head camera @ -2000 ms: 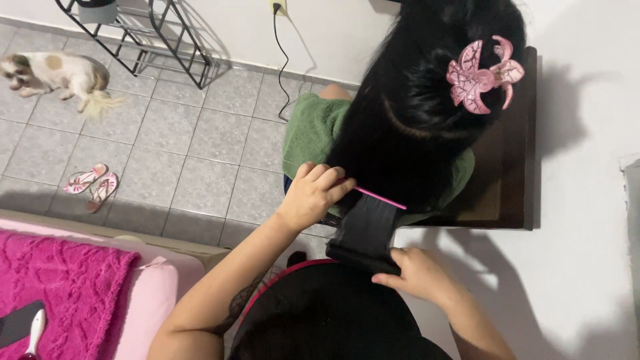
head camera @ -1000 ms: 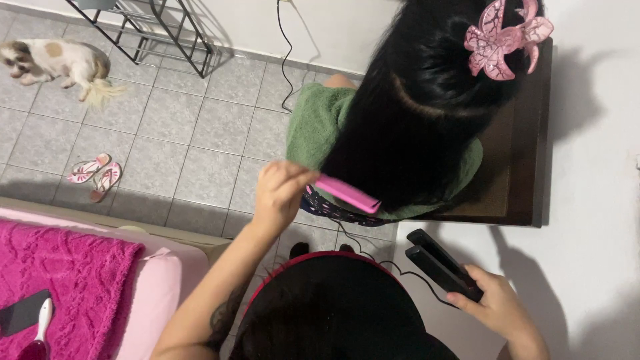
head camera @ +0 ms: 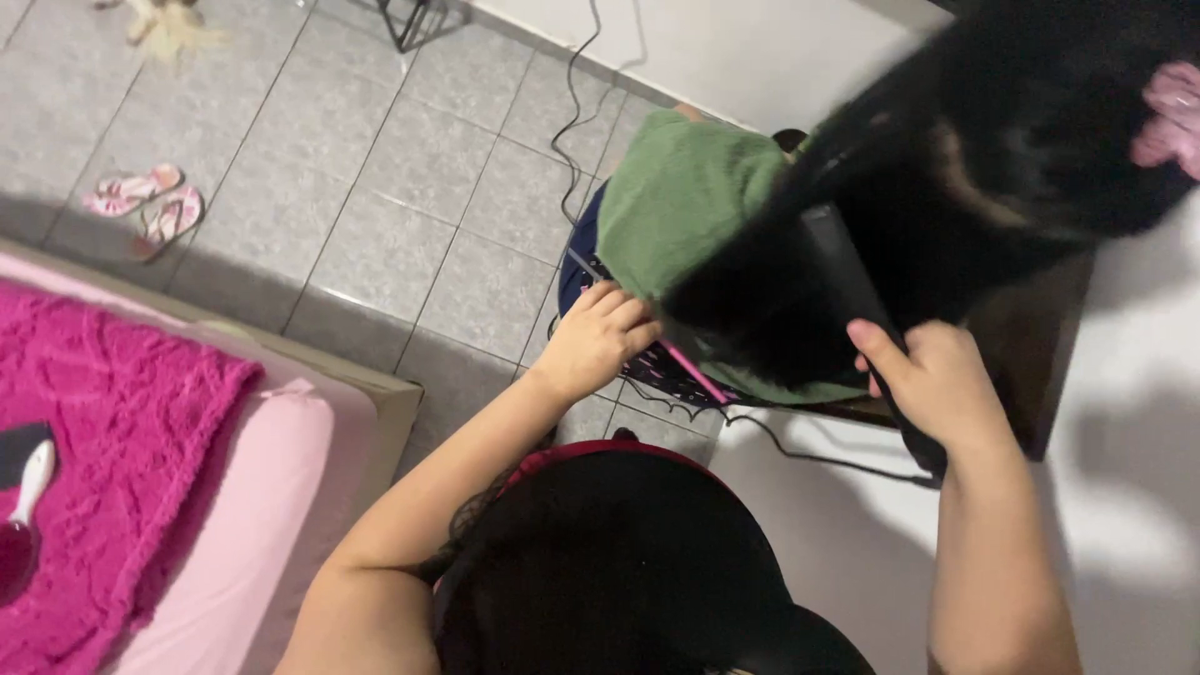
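Note:
My right hand (head camera: 928, 375) grips a black hair straightener (head camera: 848, 262) held against the long dark hair (head camera: 769, 291) of a seated person. Whether its plates have hair between them is hidden. My left hand (head camera: 600, 337) holds a pink comb (head camera: 692, 370) with a thin tail, just left of the hair ends. A green towel (head camera: 694, 192) covers the person's back and shoulders. At the right edge a pink flower-shaped hair claw (head camera: 1170, 122) holds up the upper hair, below which a parting shows.
The straightener's black cord (head camera: 816, 457) runs leftward below the chair. A bed with a pink blanket (head camera: 103, 450) and a hairbrush (head camera: 33, 483) lies at left. Flip-flops (head camera: 169, 216) and part of a dog (head camera: 169, 23) are on the tiled floor. A white wall stands at right.
The straightener has moved up from below the hair to against it. My left hand with the comb has moved closer to the hair ends. The view has shifted, nearer to the hair.

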